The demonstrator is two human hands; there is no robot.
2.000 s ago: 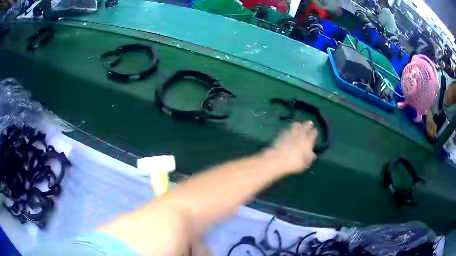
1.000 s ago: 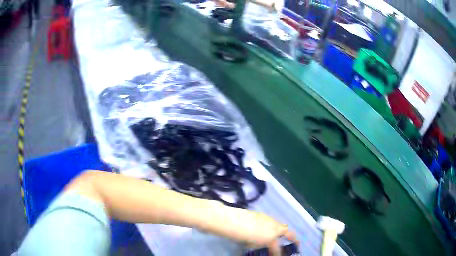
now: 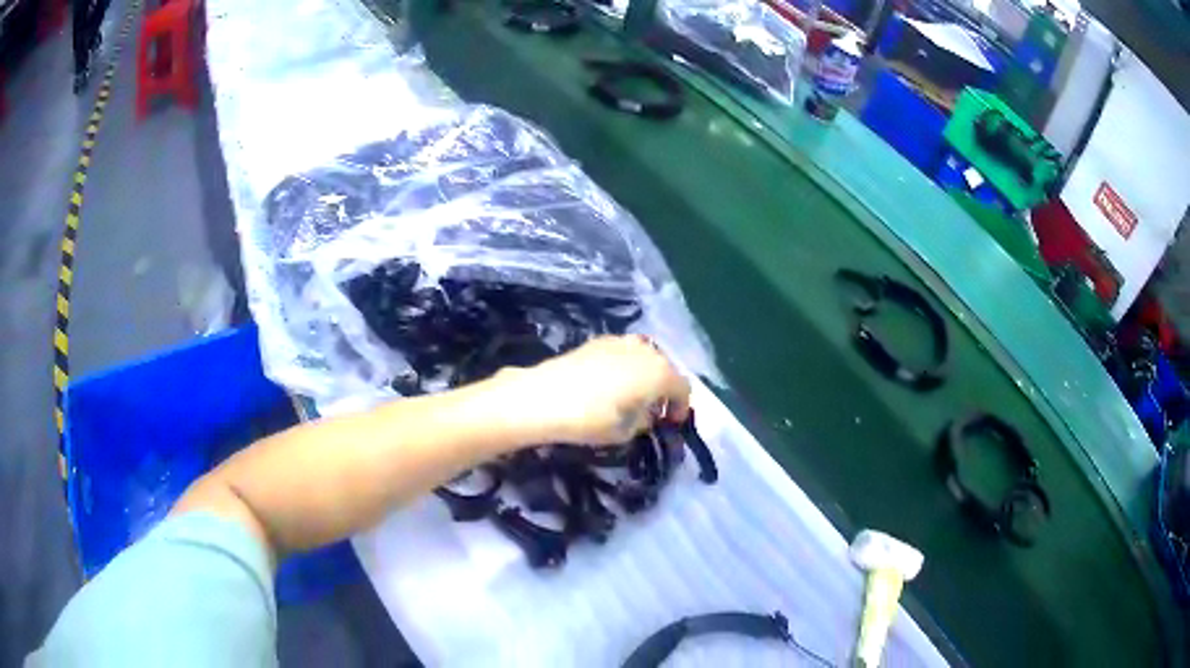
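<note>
My left hand (image 3: 624, 392) reaches in from the lower left over the heap of black yokes (image 3: 503, 326). Its fingers are closed on a yoke (image 3: 705, 450) at the heap's right side; the fingertips are partly hidden. More loose yokes lie just below the hand on the white foam sheet (image 3: 450, 594). A black headband (image 3: 711, 626) lies at the bottom edge, cut off by it, with a thin wire at its right end. My right hand is out of the picture.
A mallet (image 3: 885, 561) lies head up-belt by the foam's right edge. A clear plastic bag (image 3: 483, 209) covers the heap's back. Headband assemblies (image 3: 900, 333) lie on the green belt (image 3: 783, 261). A blue bin (image 3: 157, 431) stands at left.
The view has turned left from the belt, where an arm was reaching. My left hand has moved from a dark part near the mallet up to the yoke heap. The headband now shows at the bottom.
</note>
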